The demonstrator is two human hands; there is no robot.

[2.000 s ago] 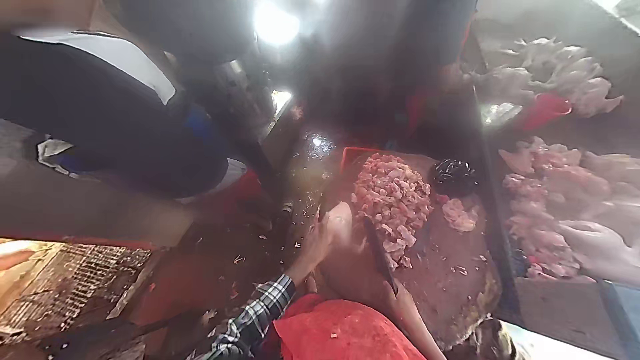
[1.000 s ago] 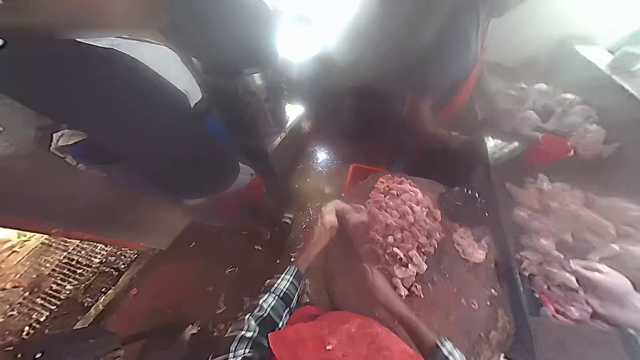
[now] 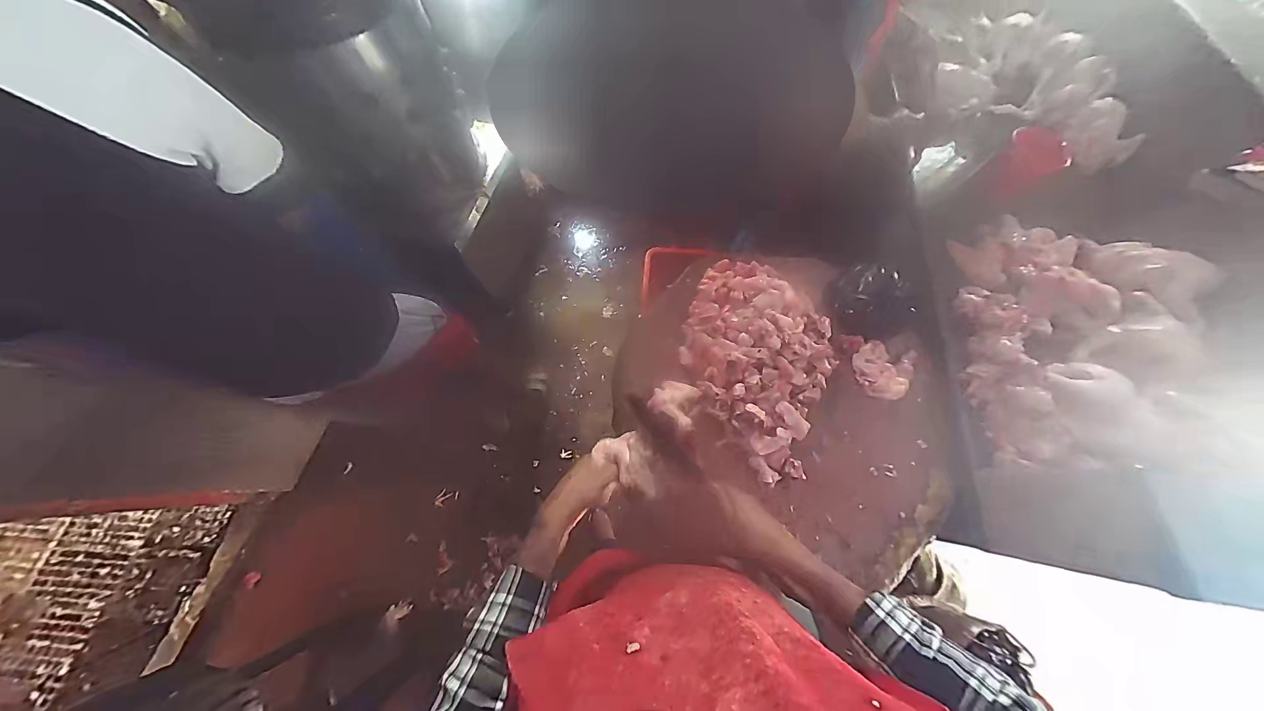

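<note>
My left hand [image 3: 614,459] is at the left edge of a round chopping block [image 3: 849,484], its fingers closed on a pale piece of raw meat [image 3: 644,472]. Close to its right, my right hand [image 3: 709,486] is blurred and closed around a knife, whose dark blade [image 3: 664,431] points up and left between the held meat and another pale piece [image 3: 677,403]. A heap of cut raw meat [image 3: 760,355] lies on the block just beyond my hands. A smaller clump of meat [image 3: 882,369] sits right of the heap. The knife's handle is hidden in my hand.
A black plastic bag [image 3: 874,294] lies at the block's far right edge, and a red plastic container [image 3: 676,259] stands behind the block. Plucked poultry [image 3: 1096,346] covers the counter at right. A person in dark clothing [image 3: 188,267] is at left. A wire grate [image 3: 69,583] is at lower left.
Two seconds ago the knife lay along the near left side of the heap; now its blade is beside my left hand. The person's hand seen on the poultry at right one second ago is gone from view.
</note>
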